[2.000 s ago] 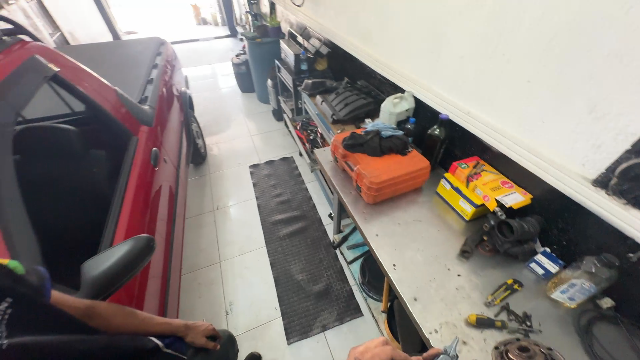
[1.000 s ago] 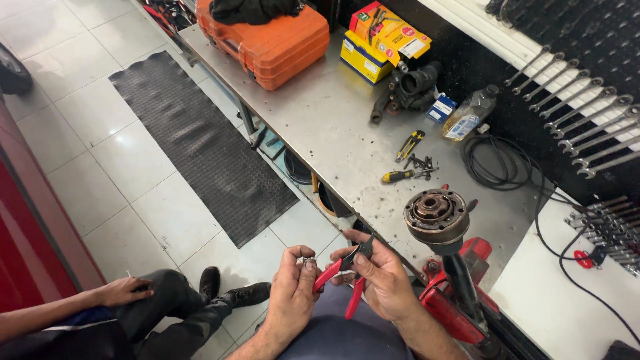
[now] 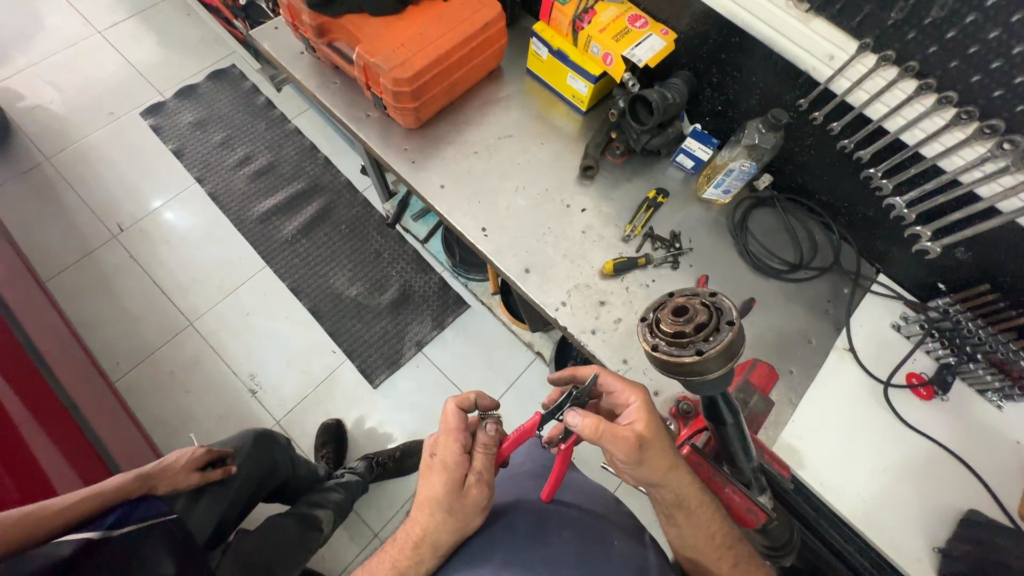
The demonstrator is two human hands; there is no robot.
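My right hand (image 3: 612, 424) holds the dark head of red-handled pliers (image 3: 552, 428), probably circlip pliers, with thumb and fingers around the jaws. One red handle reaches to my left hand (image 3: 464, 456), which pinches a small ribbed metal piece (image 3: 490, 415) between thumb and forefinger; whether it also grips the handle cannot be told. To the right of my hands, a greasy CV joint (image 3: 690, 332) faces up on a dark axle shaft (image 3: 732, 440). The shaft passes by a red bench vise (image 3: 732, 488), partly hidden by my right forearm.
The metal workbench (image 3: 528, 184) bears an orange case (image 3: 408, 56), yellow boxes (image 3: 568, 68), a black hose assembly (image 3: 640, 120), a bottle (image 3: 740, 160), a utility knife (image 3: 646, 214), a screwdriver (image 3: 640, 262) and coiled cable (image 3: 780, 240). Wrenches (image 3: 928, 144) hang behind. A seated person's hand (image 3: 188, 470) is at left.
The view has swung down toward the bench since two seconds ago. Since one second ago, my hands still hold the pliers, whose handles now sit differently between them.
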